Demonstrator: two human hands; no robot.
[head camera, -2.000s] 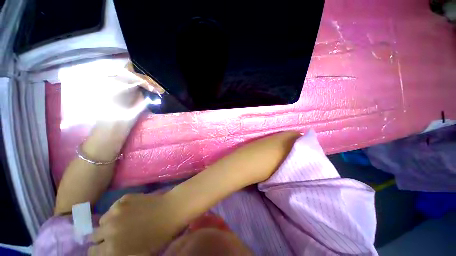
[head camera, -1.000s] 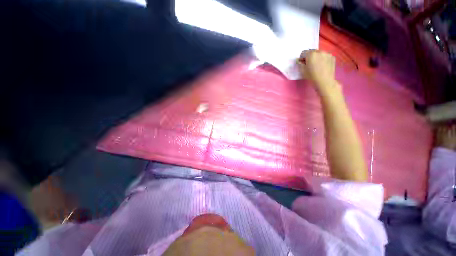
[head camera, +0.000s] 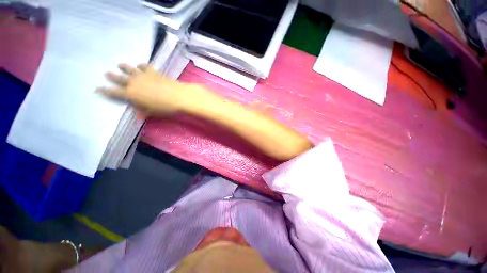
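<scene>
A large white sheet (head camera: 80, 69) lies over a stack of layered sheets (head camera: 122, 139) at the left and hangs past the bench's near edge. My right hand (head camera: 141, 88), slightly blurred, reaches across with fingers spread on or just over the sheet. A dark panel edge shows beside the sheet; the rest of the stack's top is hidden. My left hand (head camera: 32, 257) is dark and cut off by the lower left edge, below the bench, its fingers not clear. A black glossy panel (head camera: 240, 24) tops another white-edged stack at the far side.
A part of another stack (head camera: 179, 13) shows at the top edge. A loose white sheet (head camera: 355, 64) and a grey sheet (head camera: 368, 24) lie at the far side, near a dark device (head camera: 438, 66) with a cable. Blue crates (head camera: 40, 184) stand on the floor at left.
My right hand has moved from the white sheets at the far side to the left stack and opened. The view has shifted left. The large dark panel is out of the picture.
</scene>
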